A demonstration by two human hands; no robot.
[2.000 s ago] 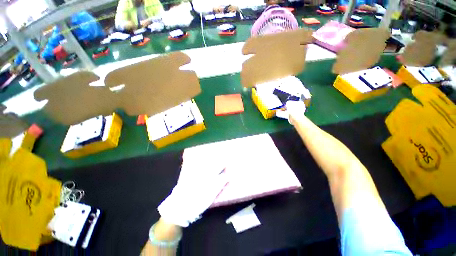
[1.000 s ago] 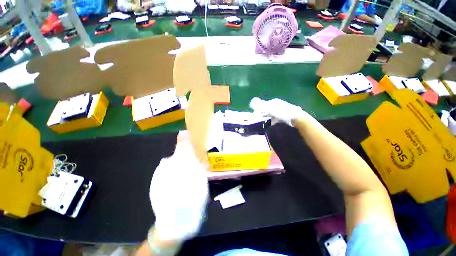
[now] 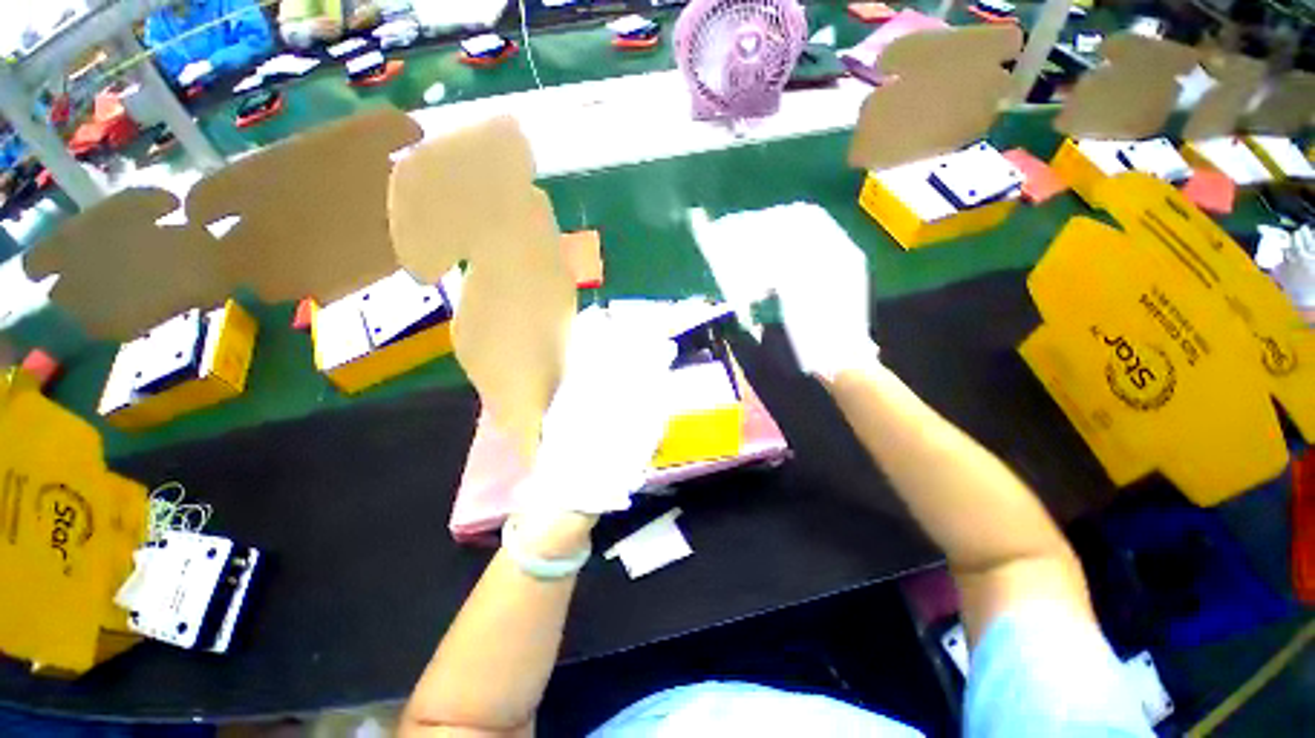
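Observation:
An open yellow carton [image 3: 701, 436] with its brown lid [image 3: 498, 274] raised at the left stands on the pink pad [image 3: 490, 483]. White and dark contents show in it. My left hand [image 3: 606, 411], in a white glove, lies over the carton's left part and hides it; its fingertips are not clear. My right hand [image 3: 808, 281], also gloved, is raised just right of and behind the carton. A thin white piece [image 3: 714, 245] shows at its fingertips. It is too blurred to tell whether it is held.
Open cartons [image 3: 937, 209] with units stand along the green belt [image 3: 635, 202]. Flat yellow cartons lie left [image 3: 58, 526] and right [image 3: 1154, 361]. A white unit with cord [image 3: 185, 588] is at left. A white scrap [image 3: 652, 545] lies before the pad. A pink fan [image 3: 738, 55] stands behind.
The carton came from the belt onto the pad. My left hand has moved from beside the lid to over the carton. My right hand is now higher, its fingers more bent. The view has shifted.

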